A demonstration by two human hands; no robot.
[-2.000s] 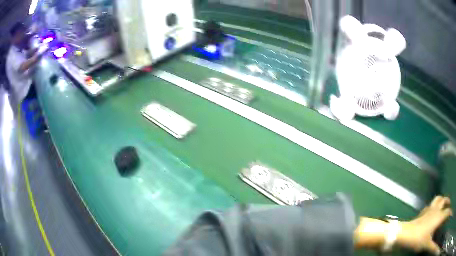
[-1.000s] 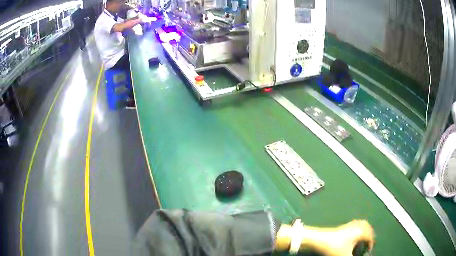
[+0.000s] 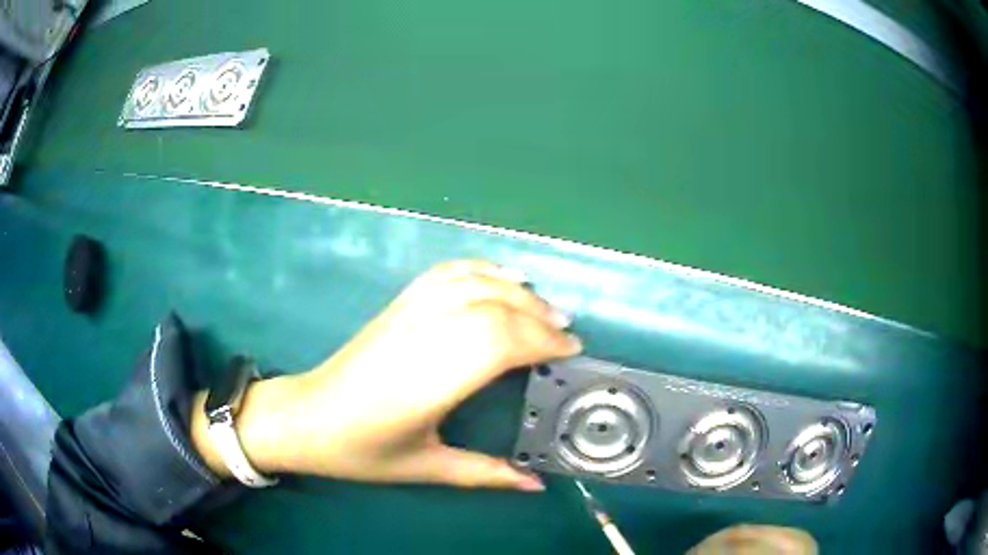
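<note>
A silver-grey metal plate [image 3: 702, 434] with three round ringed recesses lies on the blue-green bench at the lower right. My left hand [image 3: 433, 379], bare with a banded wrist, grips its left end, fingertips at the upper left corner and thumb at the lower left corner. A thin pen-like tool [image 3: 602, 518] rises from the bottom edge, its tip just below the plate's near long edge. My right hand [image 3: 755, 541] is mostly cut off by the bottom edge; its fingers around the tool are out of the picture.
Another three-recess plate [image 3: 195, 90] lies on the green conveyor belt [image 3: 563, 119] at the upper left. A dark oval object [image 3: 83, 273] lies on the bench at the far left. A pale line separates bench and belt. A small pale object [image 3: 960, 524] is at the lower right edge.
The view has swung from along the line down to the bench. My left hand, earlier reaching over the belt, is now at a plate on the bench. The tool and right hand have come into view.
</note>
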